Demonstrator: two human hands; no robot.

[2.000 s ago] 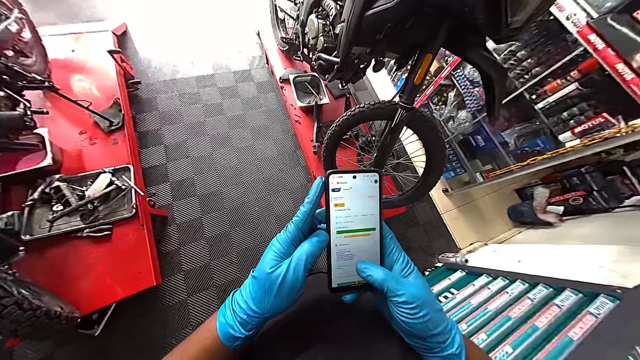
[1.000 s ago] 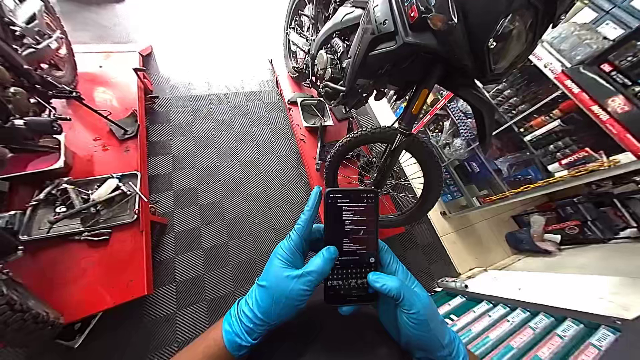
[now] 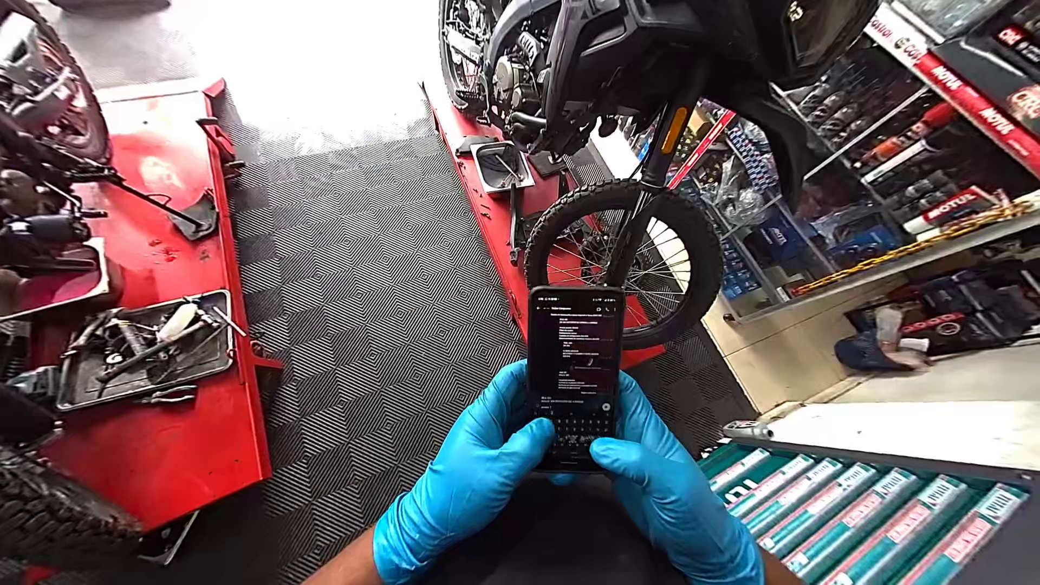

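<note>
A smartphone (image 3: 575, 349) is held upright between my two hands, low in the middle of the view. Its dark screen shows text and an on-screen keyboard. My left hand (image 3: 475, 467), in a blue disposable glove, grips the phone's left edge, its thumb at the keyboard's left side. My right hand (image 3: 666, 487), gloved the same way, holds the right edge, with the thumb over the keyboard's lower right. The fingers behind the phone are mostly hidden. Just beyond the phone stands the spoked front wheel (image 3: 705, 276) of a black motorcycle.
A red lift platform (image 3: 183, 443) at left bears a motorcycle and a metal tray (image 3: 226, 357) of tools. Another red platform (image 3: 479, 215) carries the black motorcycle. Shelves of products (image 3: 894, 162) stand at right, above a green tool cabinet (image 3: 861, 508). Patterned matting (image 3: 366, 268) covers the floor.
The phone's screen has gone from a light page to a dark one with a keyboard. My left thumb has come down from beside the text to the keyboard. Both hands still hold the phone.
</note>
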